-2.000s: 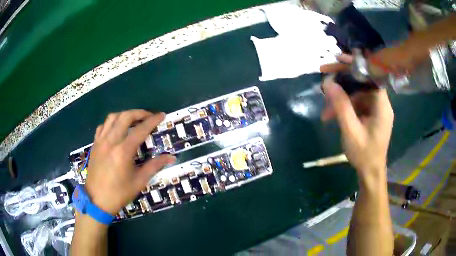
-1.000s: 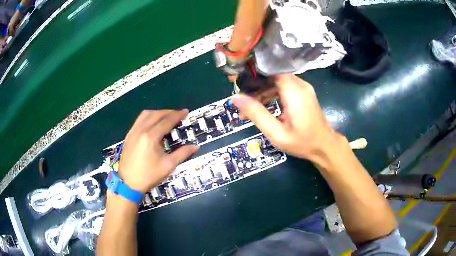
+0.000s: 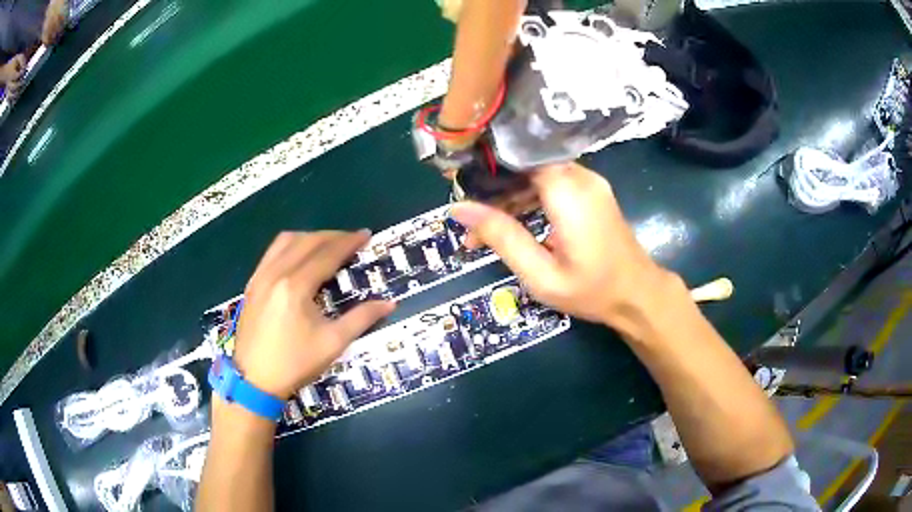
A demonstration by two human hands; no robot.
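Two open power strip bases with crowded circuit boards lie side by side, the upper one and the lower one. My left hand, with a blue wrist band, spans the upper strip's left part, fingertips at its far edge and thumb at its near edge. My right hand is closed around a black glue gun over the upper strip's right end. A metal clamp, red wire and thick orange-brown hose rise from the gun. The nozzle tip is hard to make out.
White bagged cords lie left of the strips. A cream-handled tool lies beyond my right wrist. White cloth and black cloth lie at the back. Another coiled cord is far right. A chipped rail borders the green belt.
My right hand has moved left from the bench's right side to the upper strip and taken hold of the gun. A coiled cord has come into view at far right.
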